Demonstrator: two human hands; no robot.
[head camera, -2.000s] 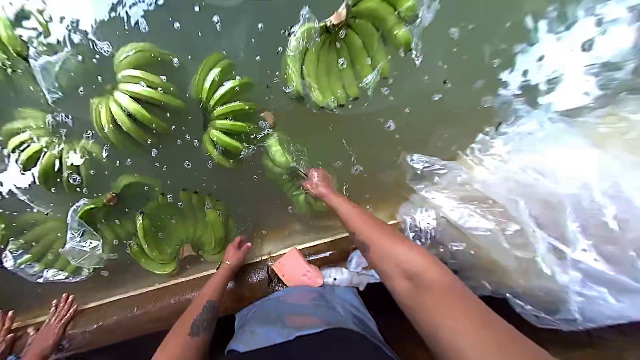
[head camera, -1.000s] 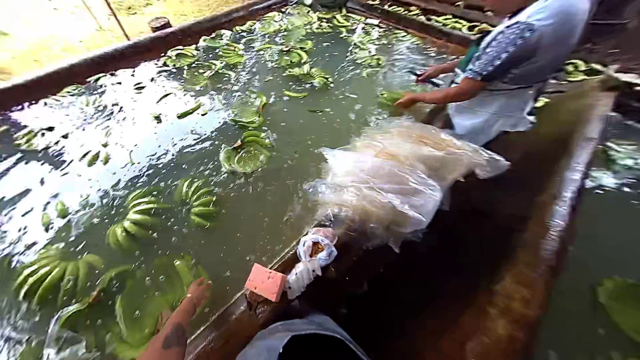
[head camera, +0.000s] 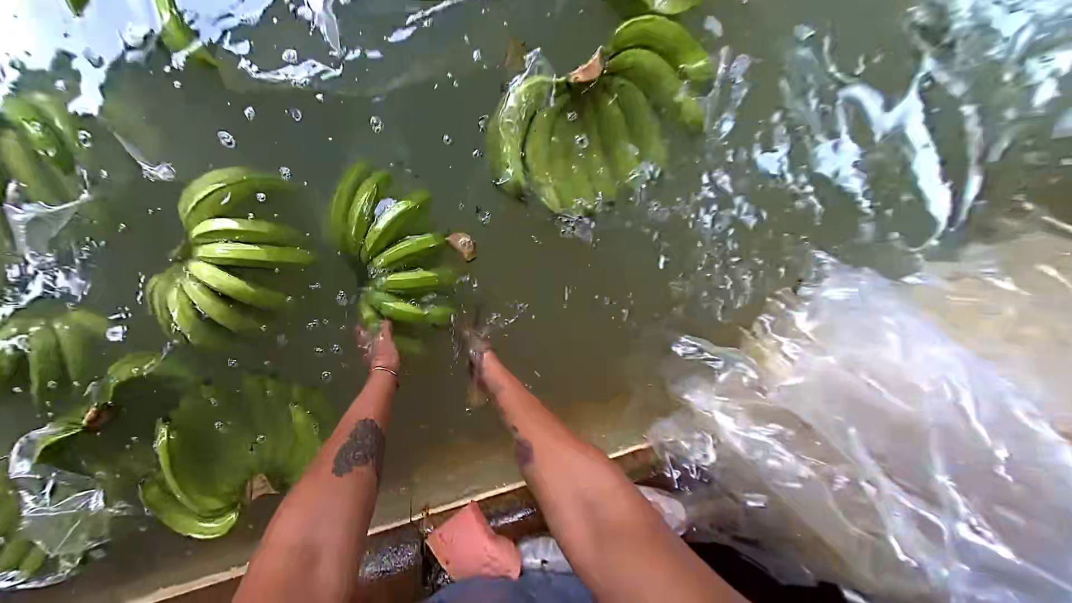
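Observation:
My left hand (head camera: 378, 347) touches the lower end of a green banana hand (head camera: 402, 251) floating in murky water; its fingers are partly under the surface, so its grip is unclear. To the right, my right hand (head camera: 477, 343) dips into the water amid splashes, its fingers hidden and blurred. Another green banana cluster (head camera: 230, 260) floats to the left of these. Farther off, a larger cluster (head camera: 586, 126) with a brown cut crown lies toward the upper right. A partly sunken cluster (head camera: 218, 444) is beside my left forearm.
The tank's wet rim (head camera: 502, 511) runs along the near side, with a pink block (head camera: 473, 543) on it. Clear plastic sheeting (head camera: 871, 419) spreads over the right side. More bananas (head camera: 50, 343) and plastic film (head camera: 63, 511) float at the left.
The view swung up and right, then back down. Both hands are now over the water near one banana cluster; two seconds ago my left hand was by the rim and my right hand at a submerged cluster.

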